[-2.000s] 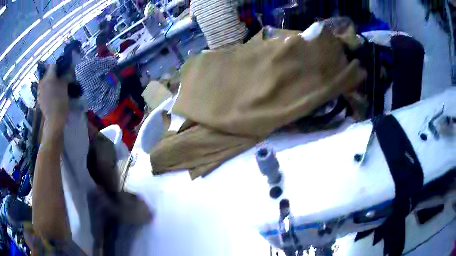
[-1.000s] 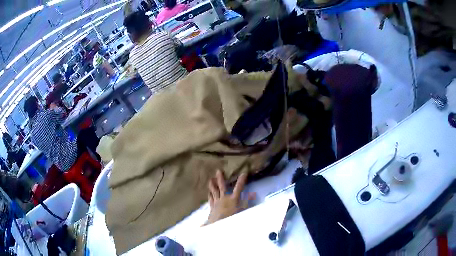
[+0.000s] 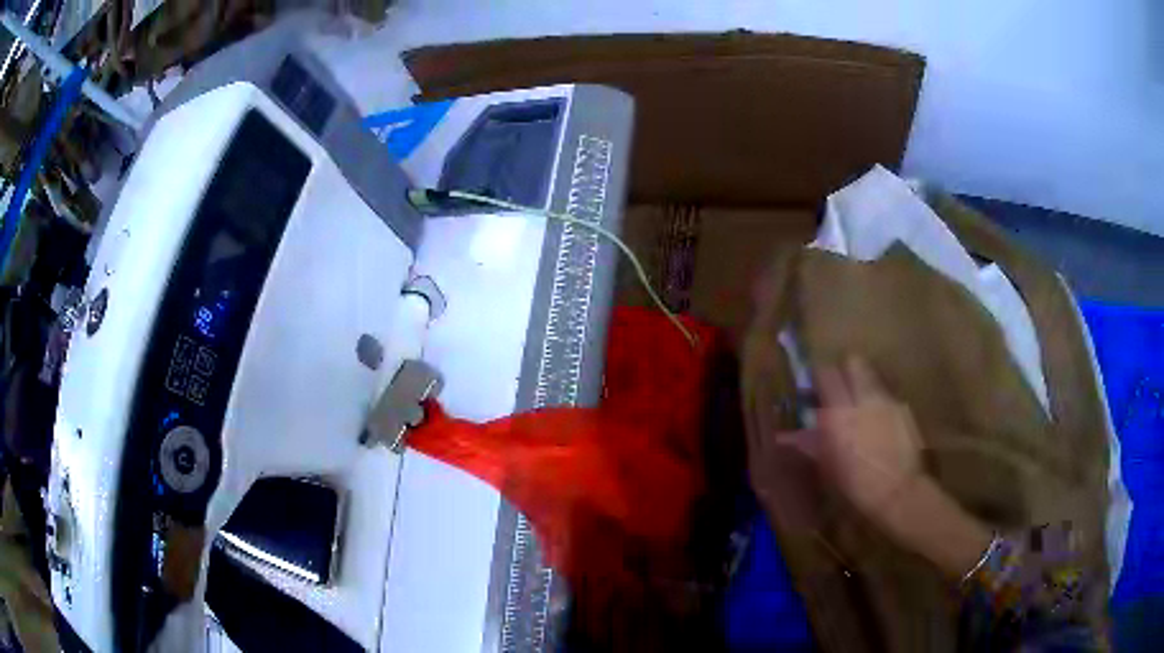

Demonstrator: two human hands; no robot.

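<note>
Brown cloth pieces (image 3: 945, 319) with white cloth between and under them lie in a heap at the right, over a blue surface. My right hand (image 3: 868, 440), blurred, reaches in from the lower right and rests on the near left part of the brown cloth. A small dark and shiny thing shows by its fingers, too blurred to name. Whether the fingers grip the cloth cannot be told. My left hand is not in view.
The white machine head (image 3: 128, 281) with its control panel fills the left. A phone-like dark rectangle (image 3: 281, 526), a measuring tape edge (image 3: 562, 319), red cloth (image 3: 613, 447) by a metal clip (image 3: 402, 406) and cardboard (image 3: 689, 115) also show.
The view has swung from the sewing floor and the brown panel behind the machine to the control panel and brown heap. A hand was spread at the panel's near edge; my right hand is now at the heap.
</note>
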